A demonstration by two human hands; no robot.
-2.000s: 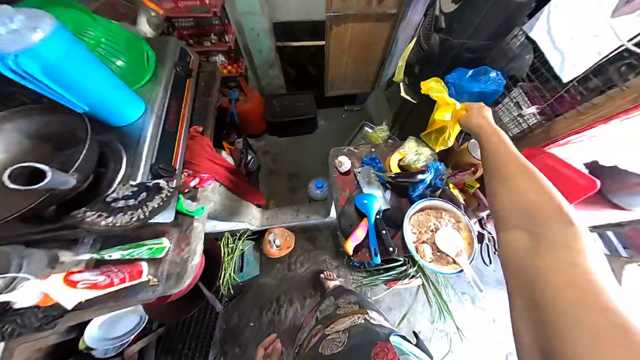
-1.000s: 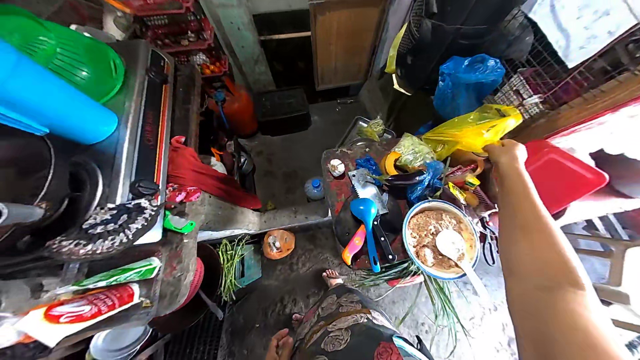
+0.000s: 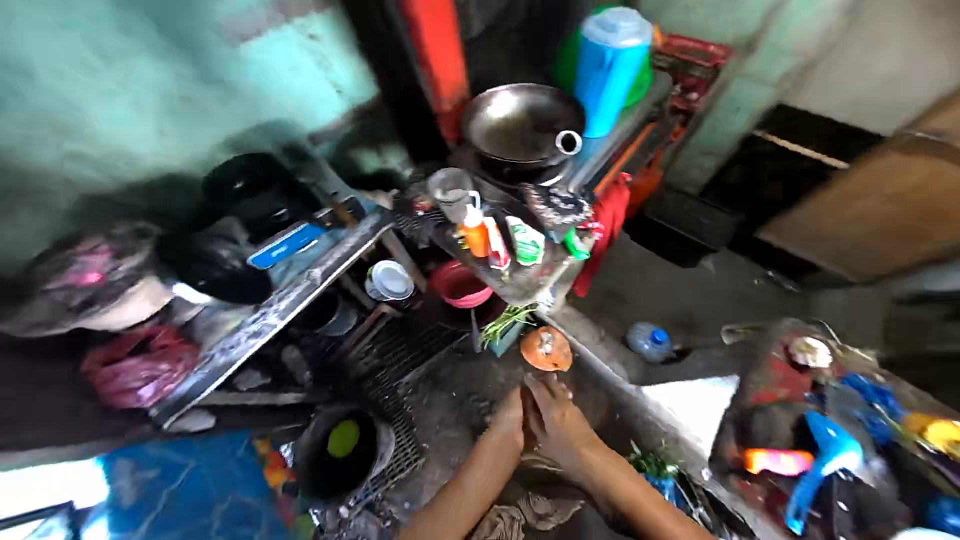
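Note:
Low in the middle of the head view, my left hand (image 3: pixel 511 420) and my right hand (image 3: pixel 556 421) are close together, pressed against or overlapping each other. Motion blur hides their fingers, so I cannot tell whether anything is between them. Just beyond the fingertips lies a round orange object (image 3: pixel 546 349) with something pale on top. Green stalks (image 3: pixel 508 324) stand in a greenish container behind it. At the lower right, a blue plastic ladle or spatula (image 3: pixel 825 457) and an orange-pink handle (image 3: pixel 778 461) lie on a cluttered low table.
A wok (image 3: pixel 523 124) sits on the stove beside a blue pitcher (image 3: pixel 611 71). Bottles and packets crowd the counter corner (image 3: pixel 551 281). A dark bucket (image 3: pixel 341 450) stands at lower left, below a cluttered shelf (image 3: pixel 277 319). A water bottle (image 3: pixel 649 341) is on the floor to the right.
The view has swung far to the left. My right hand, earlier on a yellow plastic bag above the low table, has left it and is now beside my left hand.

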